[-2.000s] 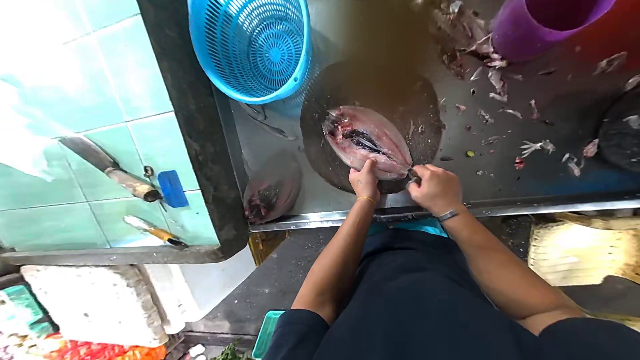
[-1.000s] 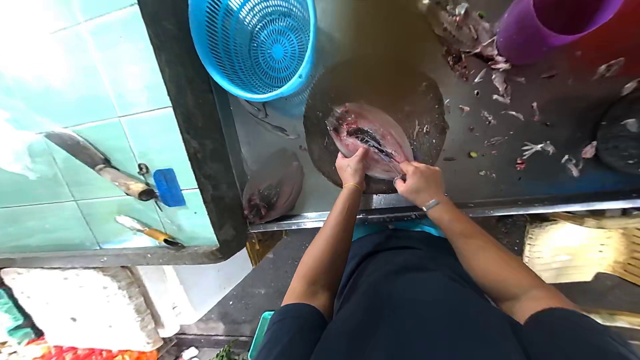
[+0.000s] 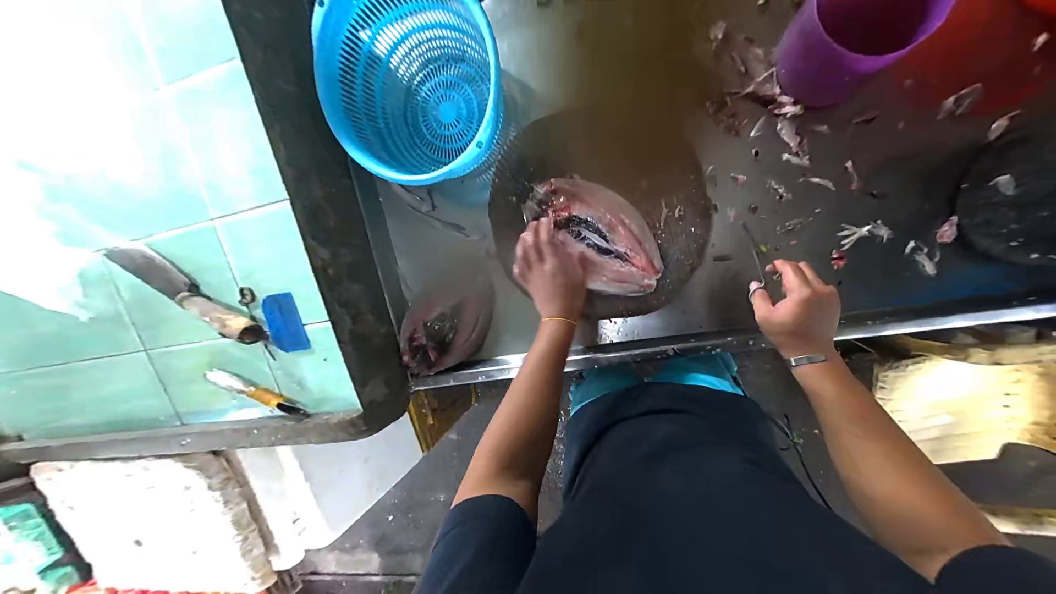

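A split-open fish lies flat on a round chopping block, its dark belly cavity showing. My left hand rests on the fish's left end, fingers near the cavity; whether it grips the flesh cannot be told. Off the block to the right, my right hand has its thumb and forefinger at the handle end of a thin metal tool, which looks like scissors or tweezers; its kind is unclear. A second opened fish lies on the metal table left of the block.
A blue plastic basket stands behind the block on the left, a purple container at the back right. Fish scraps litter the metal table. A cleaver and a yellow-handled knife lie on the tiled counter.
My right hand has left the fish's tail end and moved right, off the block. My left hand has shifted toward the other end of the fish.
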